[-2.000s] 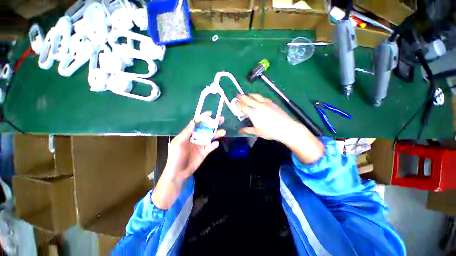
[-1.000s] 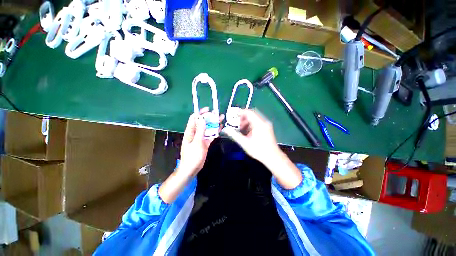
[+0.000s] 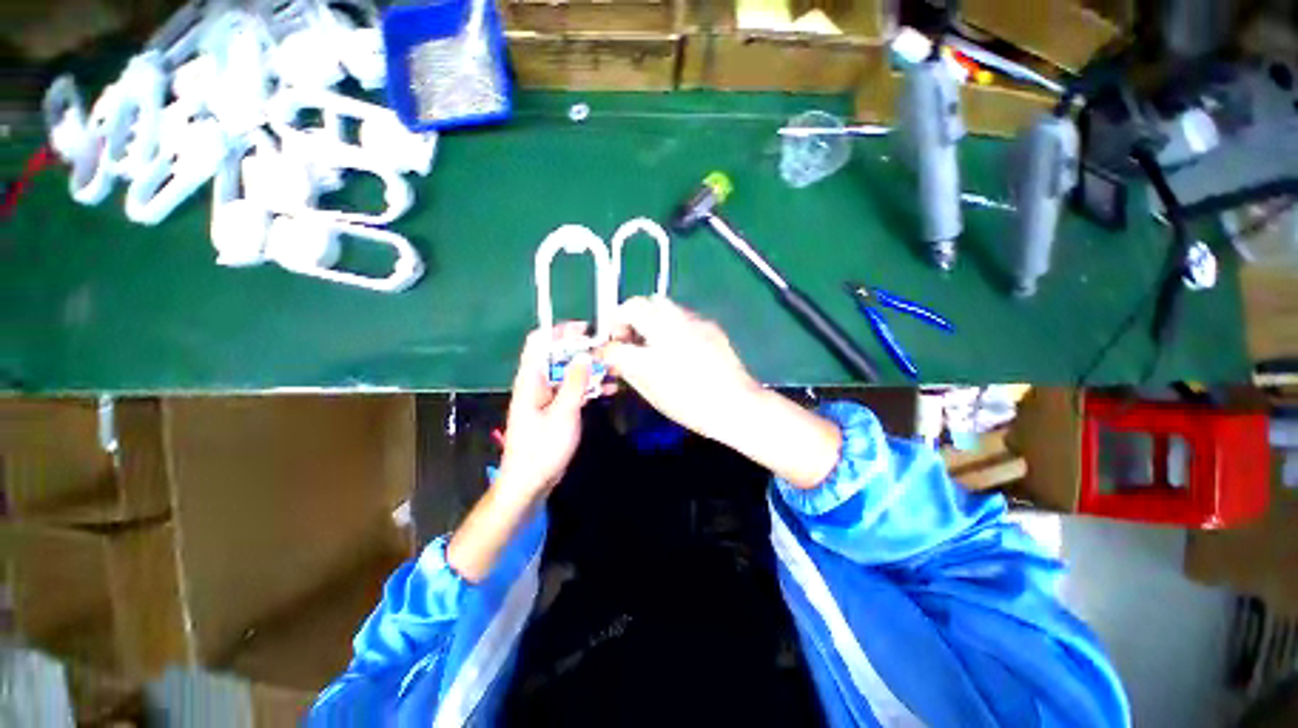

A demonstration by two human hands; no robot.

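Note:
My left hand (image 3: 544, 413) holds a white loop-shaped housing half (image 3: 544, 270) by its rounded end, above the bench's front edge. A small blue-and-white patch (image 3: 575, 364) shows in that end, partly behind my fingers. My right hand (image 3: 683, 367) holds a second, thinner white loop (image 3: 663, 253) close beside the first, loop pointing away from me. Its lower end is hidden by my right fingers, which meet the first housing's rounded end. Whether the two parts touch there cannot be told.
White housings (image 3: 320, 245) lie heaped at left, beside a blue screw bin (image 3: 504, 103). A mallet (image 3: 780, 289), blue-handled cutters (image 3: 897, 330) and a clear cup (image 3: 813, 159) lie right. Two grey screwdrivers (image 3: 938, 157) stand upper right. Cardboard boxes (image 3: 612, 60) line the back. A red stool (image 3: 1236, 469) is at right.
The second loop has moved from the right to close beside the first. My right fingers have come over to my left hand at the rounded ends. The camera view has shifted.

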